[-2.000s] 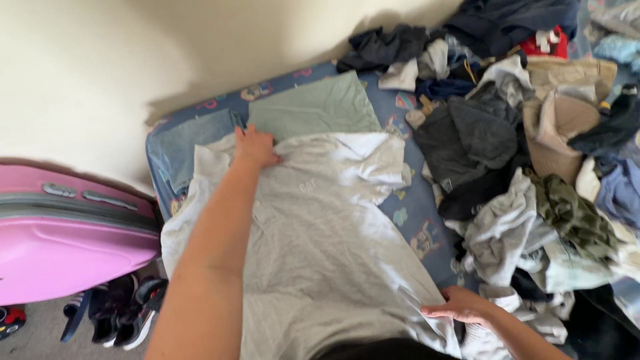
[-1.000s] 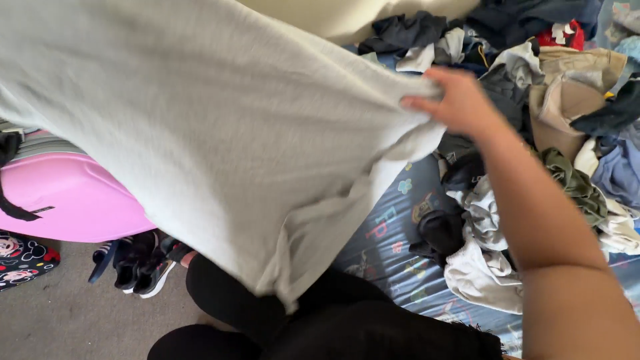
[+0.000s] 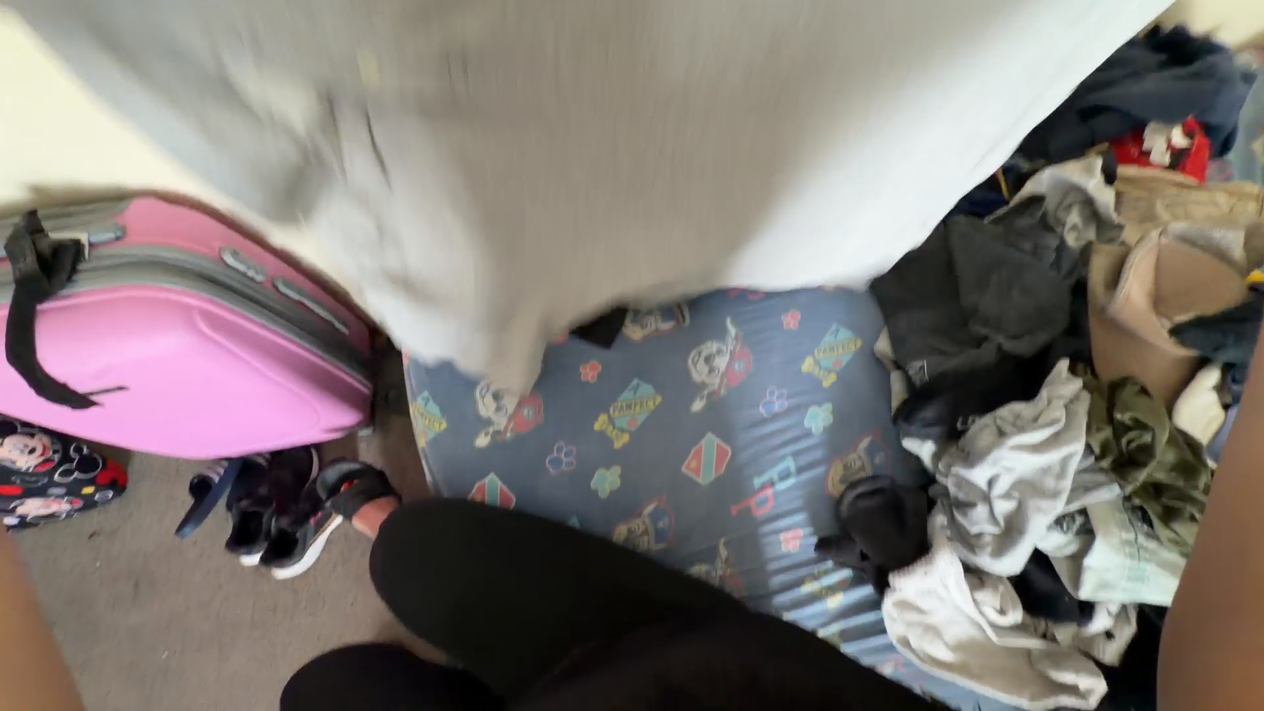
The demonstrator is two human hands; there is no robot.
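Note:
A light grey T-shirt [image 3: 632, 128], blurred by motion, hangs raised across the top of the head view, over the blue patterned mattress [image 3: 671, 425]. Both my hands are out of the picture; only parts of my forearms show, at the left and right edges. What either hand holds is hidden. The shirt's lower edge droops above the mattress, and a small black piece of something shows just under it. To the right lies a heap of loose clothes [image 3: 1017, 474], dark, grey, olive and white.
A pink hard-shell suitcase [image 3: 197, 365] with a black strap stands at the left by the wall. Shoes [image 3: 281, 523] and a cartoon-print bag [image 3: 54, 474] are on the grey floor. My legs in black [image 3: 533, 592] rest at the mattress edge. A beige garment [image 3: 1150, 306] lies in the heap.
The grey T-shirt lay spread on the mattress two seconds ago and is now up in the air. My right hand, gripping its edge one second ago, has left the view.

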